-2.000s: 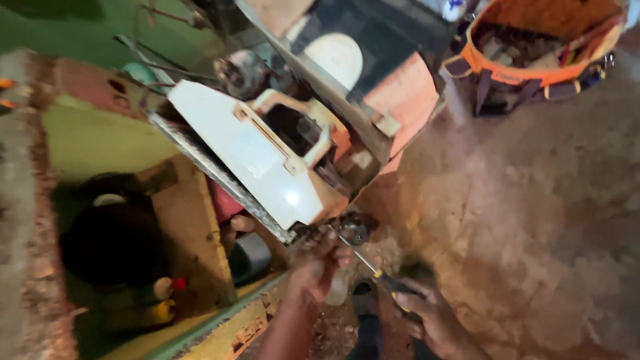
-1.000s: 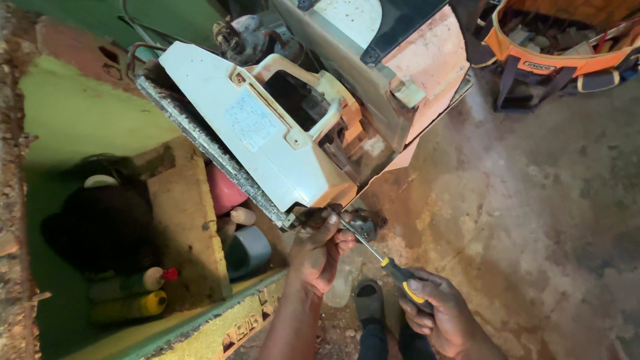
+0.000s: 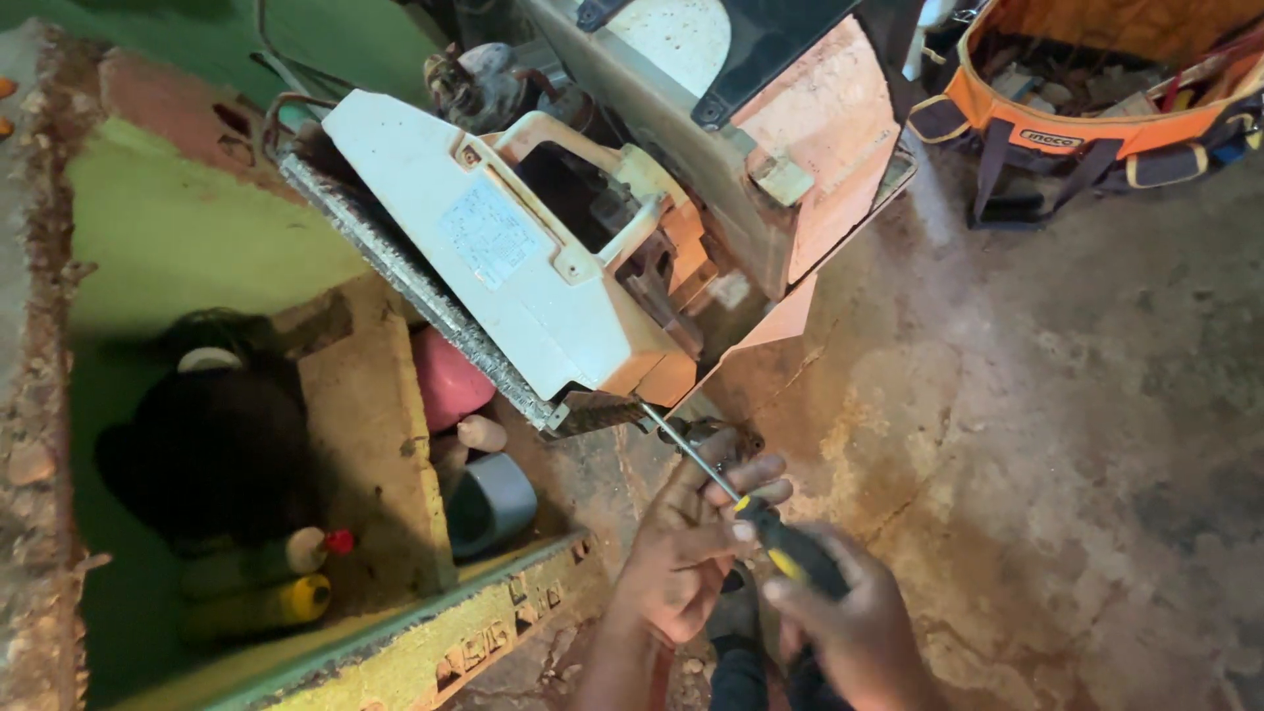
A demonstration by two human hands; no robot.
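Observation:
My right hand [image 3: 849, 612] grips the black and yellow handle of a screwdriver [image 3: 696, 456]. Its metal shaft runs up and left, with the tip at the lower corner of an opened air conditioner unit [image 3: 474, 247]. My left hand [image 3: 686, 563] is under the shaft near the handle, fingers spread and palm turned up; whether it touches the screwdriver I cannot tell. The unit has a white plastic housing with a printed label, metal coil fins along its left edge and a rusty metal base.
An orange and black tool bag [image 3: 1096, 138] stands on the concrete floor at the upper right. Left of the unit is a walled recess with a yellow-capped bottle [image 3: 308, 597], a grey container [image 3: 494, 504] and a pink object [image 3: 449, 380]. My feet are below my hands.
My left hand has moved down from the unit's corner toward the screwdriver's handle, and its fingers have spread. The screwdriver stays in my right hand.

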